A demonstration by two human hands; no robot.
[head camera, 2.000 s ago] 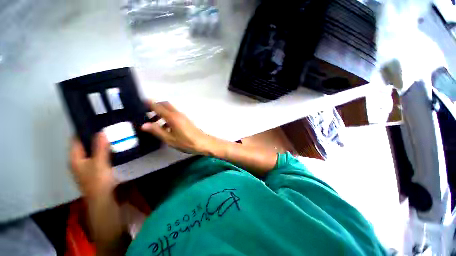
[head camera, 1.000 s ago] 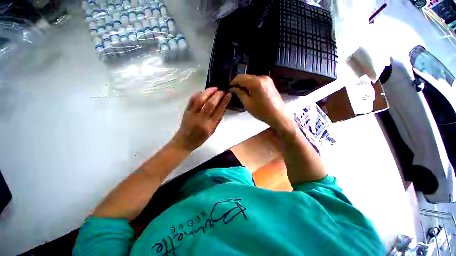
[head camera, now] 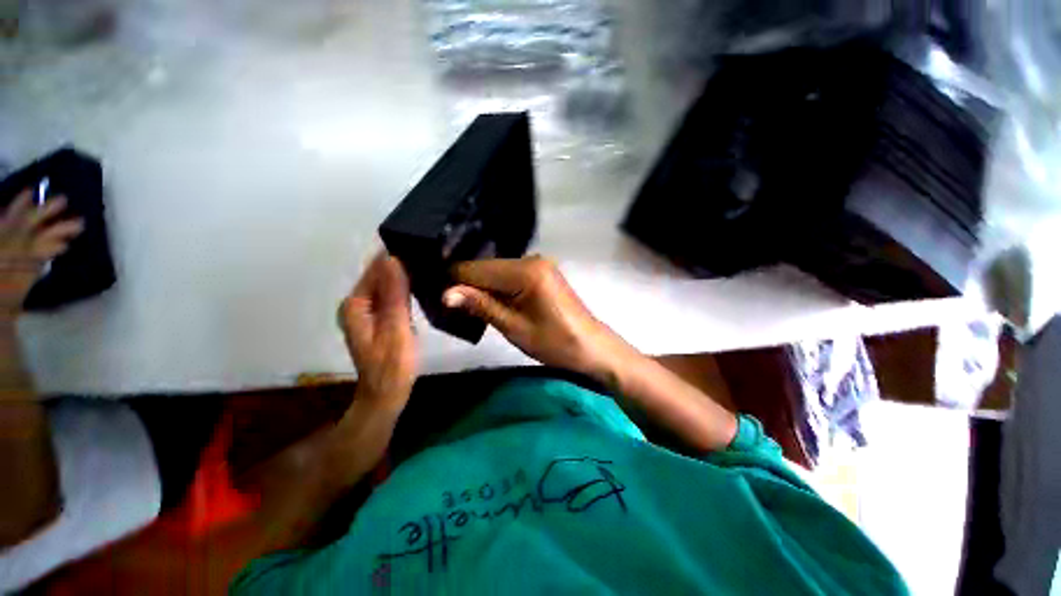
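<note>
A black insert tray (head camera: 483, 192) is held up and tilted above the white table (head camera: 268, 198), near its front edge. My left hand (head camera: 382, 320) is at the tray's lower left side, blurred; its fingers are partly behind the tray's edge, so its grip cannot be told. My right hand (head camera: 529, 305) holds the tray's lower right part between thumb and fingers. The tray's face is dark and blurred, and no white pieces show in it.
A stack of black trays (head camera: 803, 175) stands at the right. Shiny clear plastic (head camera: 524, 52) lies at the far side. At the far left another person's hand (head camera: 35, 239) touches a black tray (head camera: 87, 221). A brown carton (head camera: 902, 363) is below the table at right.
A second ago both hands were at the tray stack. Now they are left of it with one tray between them. The view has turned left, and the other person's hand has come in.
</note>
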